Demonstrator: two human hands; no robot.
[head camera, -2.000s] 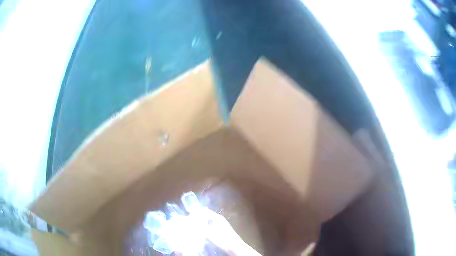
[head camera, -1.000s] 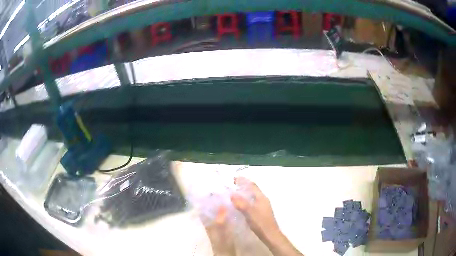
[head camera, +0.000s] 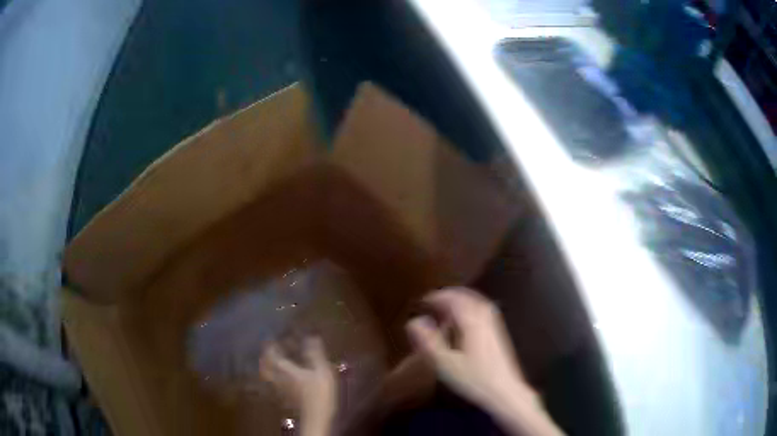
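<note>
A large brown carton (head camera: 230, 187) stands open, flaps spread, filling the left and middle of the view. Blurred, glinting clear cases (head camera: 247, 328) lie inside it. My left hand (head camera: 298, 370) is low in the carton at the near edge of the cases, with fingers apart. My right hand (head camera: 469, 345) is over the carton's right side, fingers curled with a gap to the thumb. No item shows in either hand, though blur could hide a clear case.
The white benchtop (head camera: 588, 247) curves down the right side. On it lie a clear bag of dark contents (head camera: 699, 255) and a silver-rimmed tray (head camera: 562, 98). A blue fixture (head camera: 656, 60) stands beyond. A dark green surface (head camera: 213, 51) is behind the carton.
The view has swung from the bench down to the carton. My hands, together over the bench one second ago, are now apart at the carton.
</note>
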